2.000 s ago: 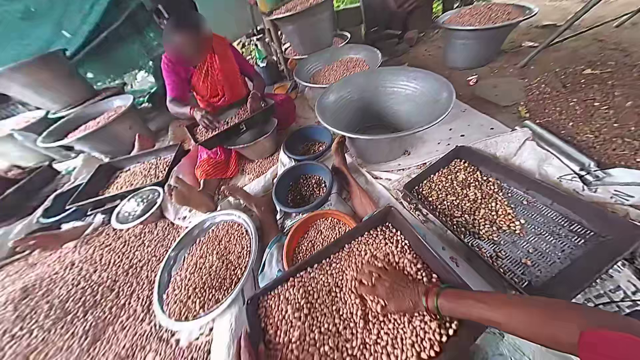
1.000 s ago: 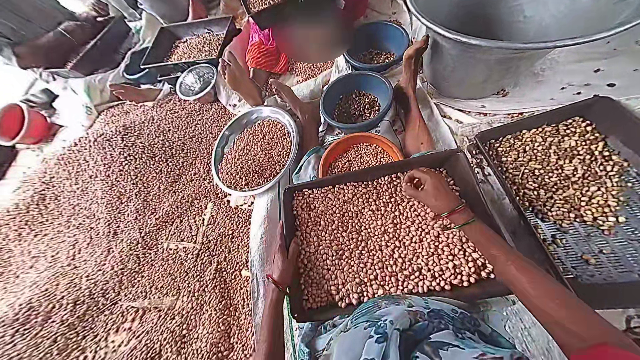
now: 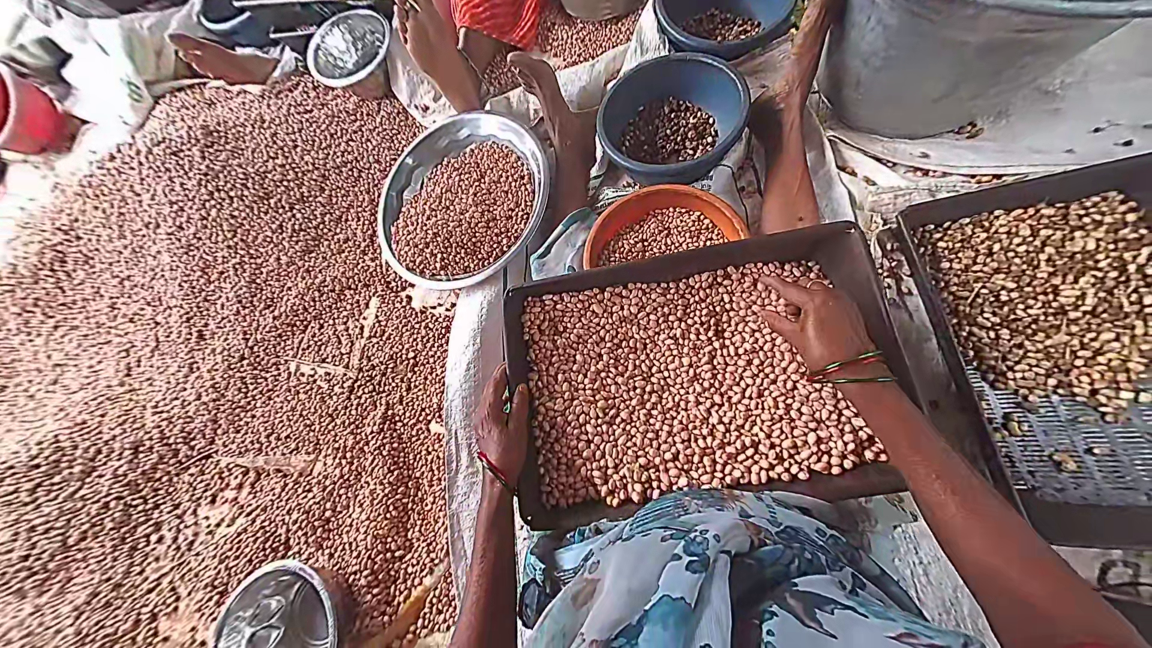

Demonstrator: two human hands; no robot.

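Note:
A dark rectangular tray [image 3: 517, 337] rests on my lap, spread with pinkish shelled peanuts [image 3: 684, 387]. My left hand [image 3: 502, 425] grips the tray's left wall, fingers over the rim. At the upper right inside the tray, my right hand [image 3: 817, 326] touches the peanuts with its fingers apart; whether a nut is between them cannot be told. Just beyond the tray's far edge sits an orange bowl [image 3: 621, 209] of peanuts, and behind it a blue bowl [image 3: 612, 135] with darker nuts. A steel basin [image 3: 396, 193] of peanuts stands to the left of these.
A large peanut heap [image 3: 225, 297] covers the left floor, with a metal bowl [image 3: 277, 612] at its near edge. A perforated tray [image 3: 1044, 450] of browner nuts lies right. Beyond are a big metal tub [image 3: 936, 72], another blue bowl [image 3: 774, 36] and another person's foot [image 3: 220, 61].
The view has tilted down from the seated co-worker to the tray. My right hand, closed above the tray a second ago, now has its fingers spread on the peanuts. The left hand stays at the tray's left side.

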